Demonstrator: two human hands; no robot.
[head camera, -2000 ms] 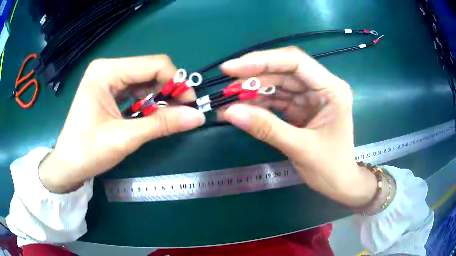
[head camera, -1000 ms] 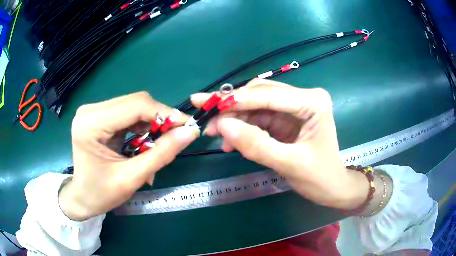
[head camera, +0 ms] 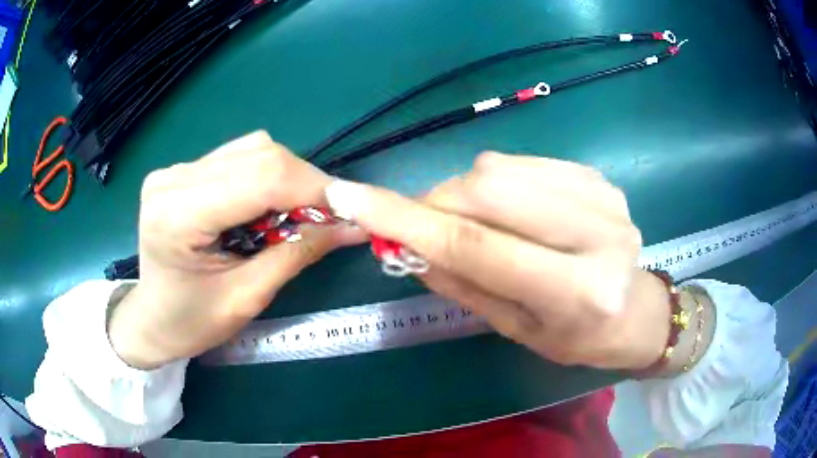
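My left hand [head camera: 228, 250] is closed around a bunch of black wire ends with red sleeves [head camera: 273, 234] and small silver rings. My right hand [head camera: 528, 259] pinches more wire ends of the harness, close against my left fingertips. Two ring terminals [head camera: 405, 263] with red sleeves stick out below my right fingers. Their white markers are hidden by my fingers. Three longer black wires [head camera: 421, 127] of the harness run from behind my hands to the upper right, with white markers, red sleeves and rings at their ends.
A steel ruler [head camera: 358, 331] lies along the near side of the green mat [head camera: 358, 398], partly under my right hand. Scissors with orange-red handles [head camera: 54, 165] lie at the left. A pile of black harnesses [head camera: 134, 76] fills the upper left. More black wires run along the right edge.
My right hand has turned over, so its held rings now point down instead of up. A third long wire with a larger white marker now lies free beyond my hands.
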